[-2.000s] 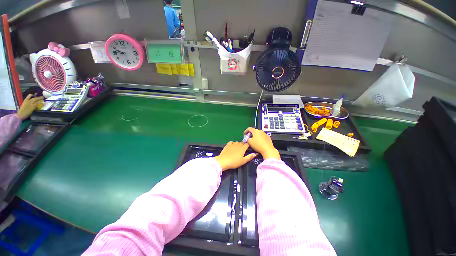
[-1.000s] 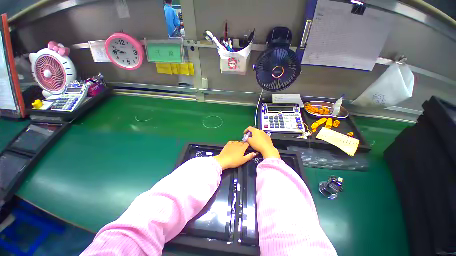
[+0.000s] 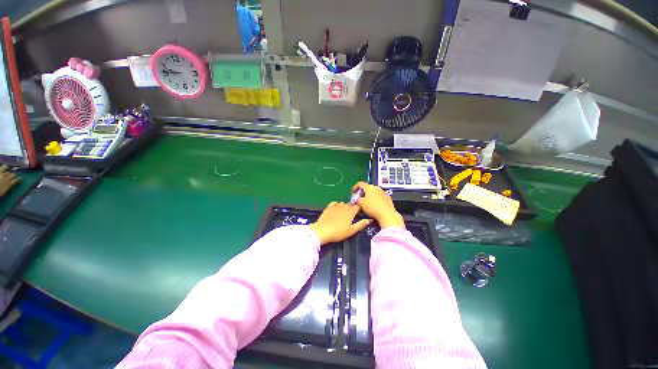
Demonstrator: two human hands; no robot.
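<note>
A black two-slot tray (image 3: 303,354) lies on the green bench in front of me. A dark glossy tablet (image 3: 306,310) shows in the left slot; the right slot is largely hidden by my right sleeve. My left hand (image 3: 336,223) rests at the tray's upper middle, palm down, fingers pointing right. My right hand (image 3: 379,205) is beside it, its fingers closed on a small slim violet-white thing, which looks like a marker pen (image 3: 356,196). Whether my left fingers hold anything is hidden.
Behind is an accessory tray (image 3: 462,209) with a calculator (image 3: 408,173) and orange pieces. A crumpled clear strip (image 3: 472,229) and small shiny container (image 3: 479,269) lie right of the tray. A tall black stack (image 3: 613,252) stands far right, a neighbour's tray (image 3: 54,220) left.
My hands and the tray have stayed in place. At the far left, a neighbour's hand left the calculator area, and part of a hand now shows at the left edge.
</note>
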